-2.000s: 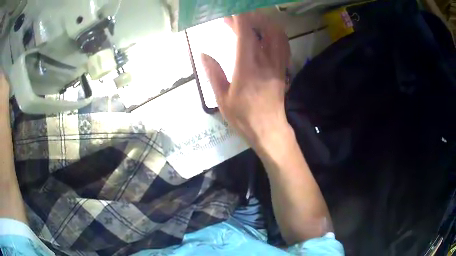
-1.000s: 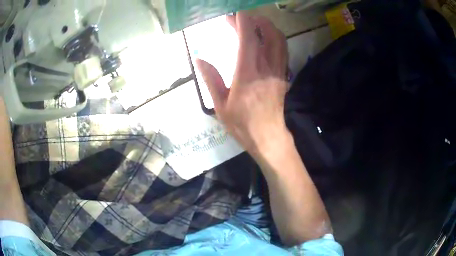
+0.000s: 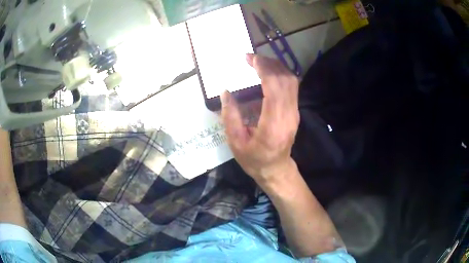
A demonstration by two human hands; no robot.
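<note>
A smartphone with a glaring white screen lies on the white machine table, right of the lamp glare. My right hand is over the phone's lower right part, thumb and fingers apart, a fingertip at the screen; it grips nothing. My left hand is out of the picture; only the left forearm shows at the left edge. A plaid garment in black, grey and cream lies in folds over my lap and the table's front edge. Purple-blue thread snips lie right of the phone, pointed blades away from me.
The cream sewing machine head is at upper left, with its needle area hidden in glare. A green panel is at the top. A printed measuring scale lies below the phone. Black fabric is piled at right, beside a yellow packet.
My right hand has moved down toward me, off the upper part of the phone. The thread snips now show. The view has shifted slightly.
</note>
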